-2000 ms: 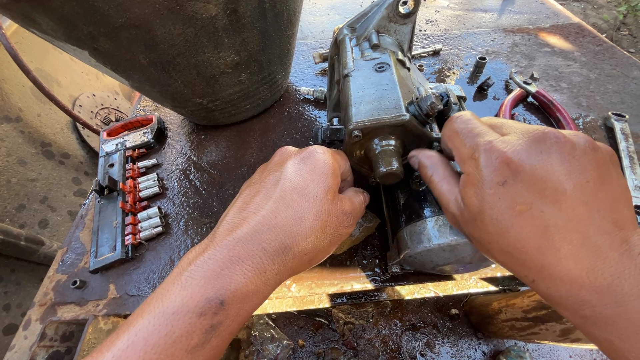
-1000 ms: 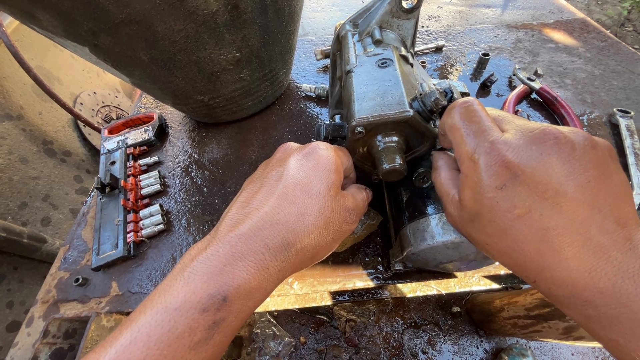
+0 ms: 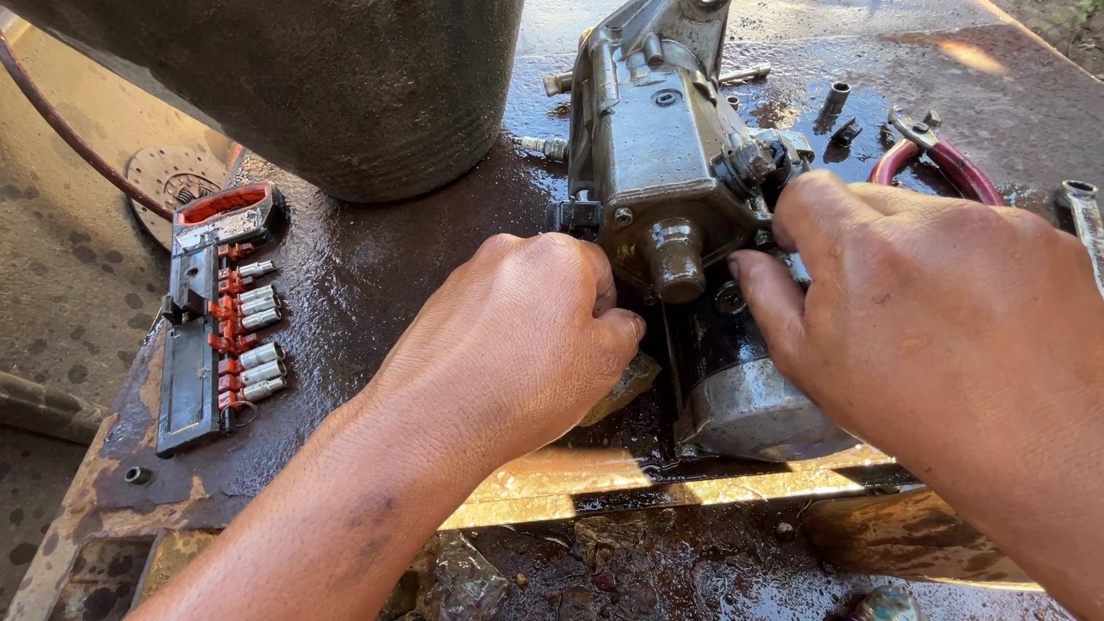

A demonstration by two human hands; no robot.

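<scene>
An oily metal starter motor [image 3: 651, 164] stands on the wet metal table, its cylindrical motor body [image 3: 759, 410] low at the front. At its left side my left hand [image 3: 517, 336] is closed in a fist; whatever lies inside the fingers is hidden. My right hand [image 3: 931, 319] is at the starter's right side, thumb and fingers bent around the terminal area [image 3: 750, 168]; its fingertips are partly hidden, so its hold is unclear. A rag or stone-like lump [image 3: 625, 388] shows below my left hand.
A dark bucket [image 3: 388, 95] stands behind my left hand. A socket rail [image 3: 194, 345] with several sockets lies at the left. Red-handled pliers [image 3: 957, 168], loose sockets [image 3: 835, 99] and a wrench [image 3: 1082, 220] lie at the right; a spark plug [image 3: 543, 147] is beside the starter.
My right thumb and fingers have shifted slightly about the starter's right side, and the thumb stands farther from the fingers than one second ago. My left hand has stayed nearly in place.
</scene>
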